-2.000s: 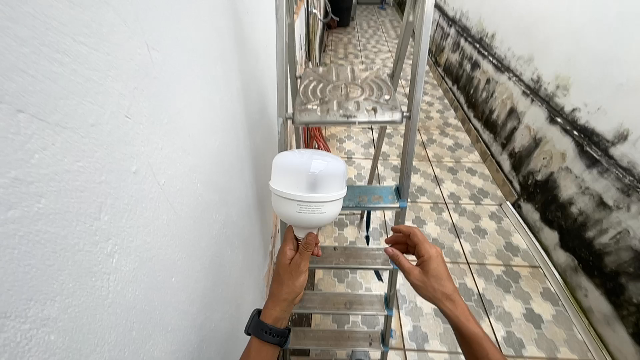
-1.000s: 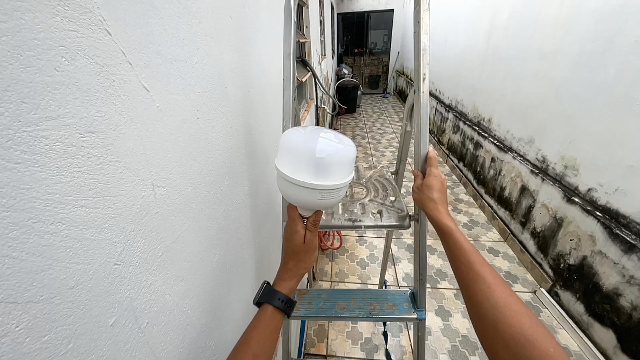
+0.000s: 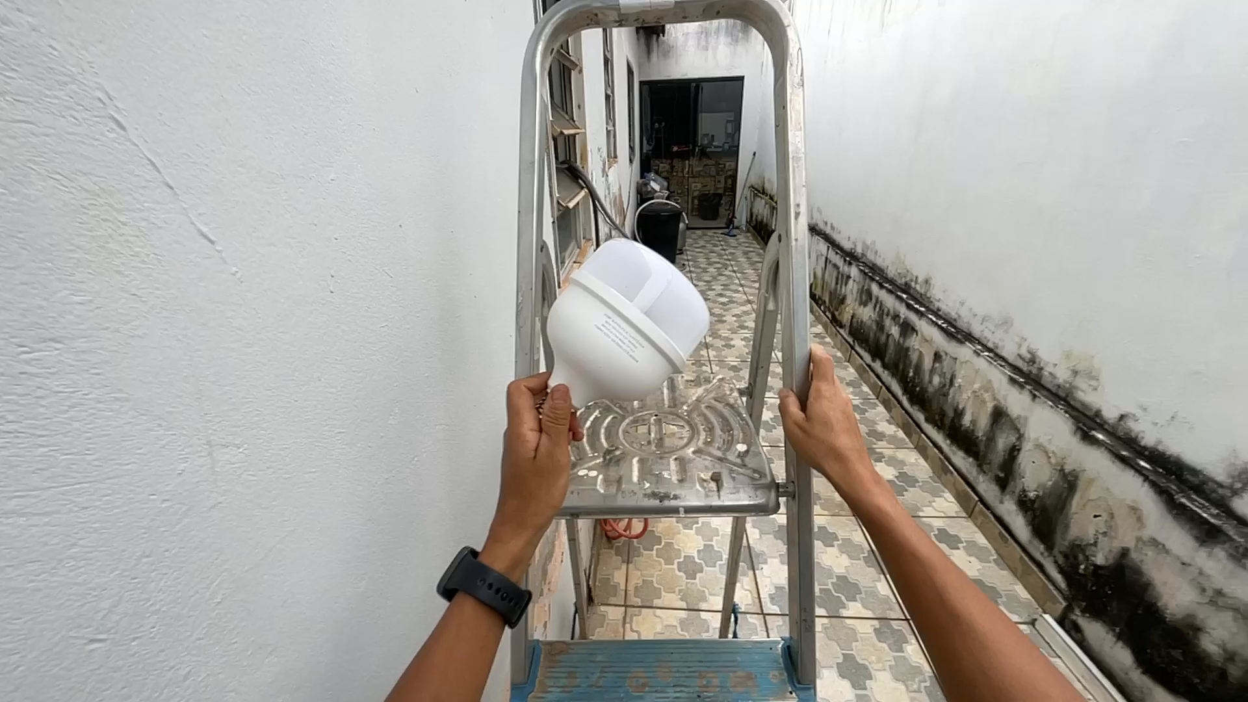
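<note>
A large white LED light bulb (image 3: 624, 327) tilts up and to the right, its base end in the fingers of my left hand (image 3: 536, 448); small writing runs along its housing. That hand is at the left rail of an aluminium stepladder (image 3: 798, 244), and whether it also touches the rail I cannot tell. My right hand (image 3: 827, 419) grips the ladder's right rail, with the thumb on the near side. Behind and below the bulb is the ladder's metal top platform (image 3: 673, 468). A worn blue step (image 3: 663, 671) crosses the bottom of the view.
A white wall (image 3: 244, 341) stands close on the left, and a mould-stained wall (image 3: 1033, 390) runs along the right. Patterned tiles (image 3: 682, 561) cover the passage floor. Farther back are a black bin (image 3: 660, 229), window openings and a dark doorway (image 3: 692, 127). Red hose or cable lies below the platform.
The bulb has gone from upright to tilted right in my left hand. My right hand, free two seconds ago, now holds the ladder's right rail. The view has risen to the ladder's top.
</note>
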